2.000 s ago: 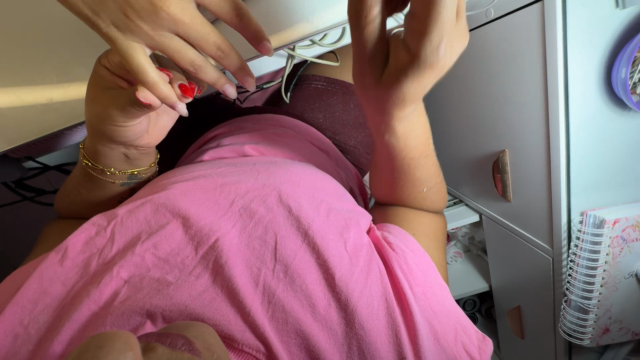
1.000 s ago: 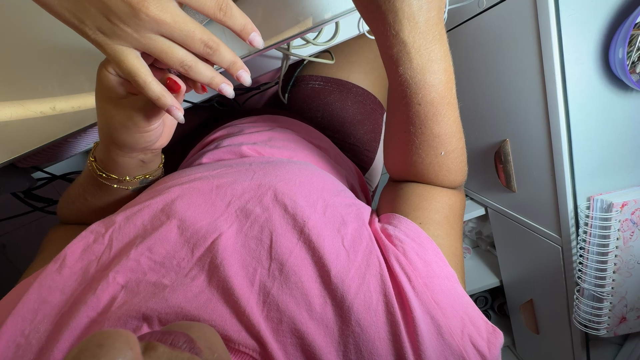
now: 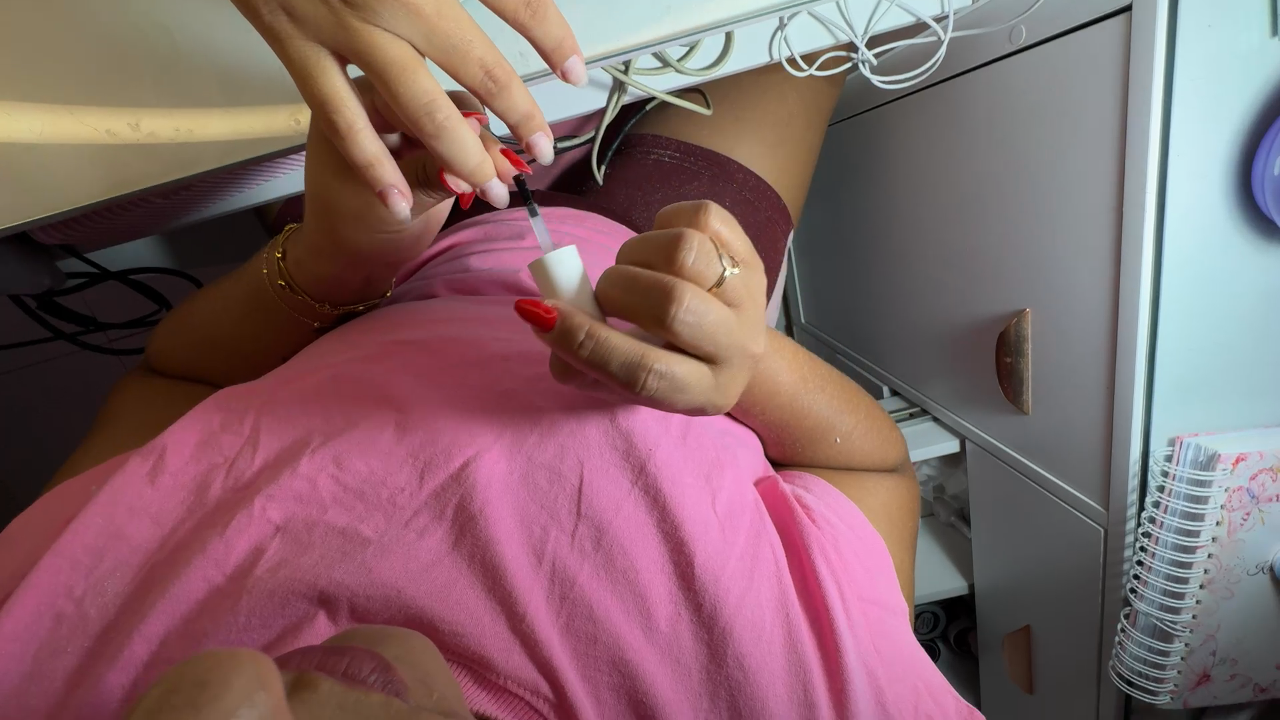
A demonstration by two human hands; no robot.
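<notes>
My right hand (image 3: 670, 310), with red nails and a ring, grips the white cap of a nail polish brush (image 3: 565, 280). The brush's stem and dark bristle end (image 3: 526, 195) point up, close to the fingertips of another person's hand (image 3: 430, 80). That hand reaches in from the top with fingers spread and pale, long nails. Beneath it my left hand (image 3: 370, 200), wearing gold bracelets (image 3: 290, 275) at the wrist, holds the other person's fingers from below. Part of my left hand is hidden behind them.
A table edge (image 3: 150, 190) runs across the top. White cables (image 3: 865, 45) hang from it over my lap. At the right stand grey cabinet doors (image 3: 960, 230) with copper-coloured handles, a spiral notebook (image 3: 1240, 560) and part of a purple container (image 3: 1268, 175).
My right hand has come down from the top edge and now shows the white-capped brush. My left hand is still under the other person's fingers.
</notes>
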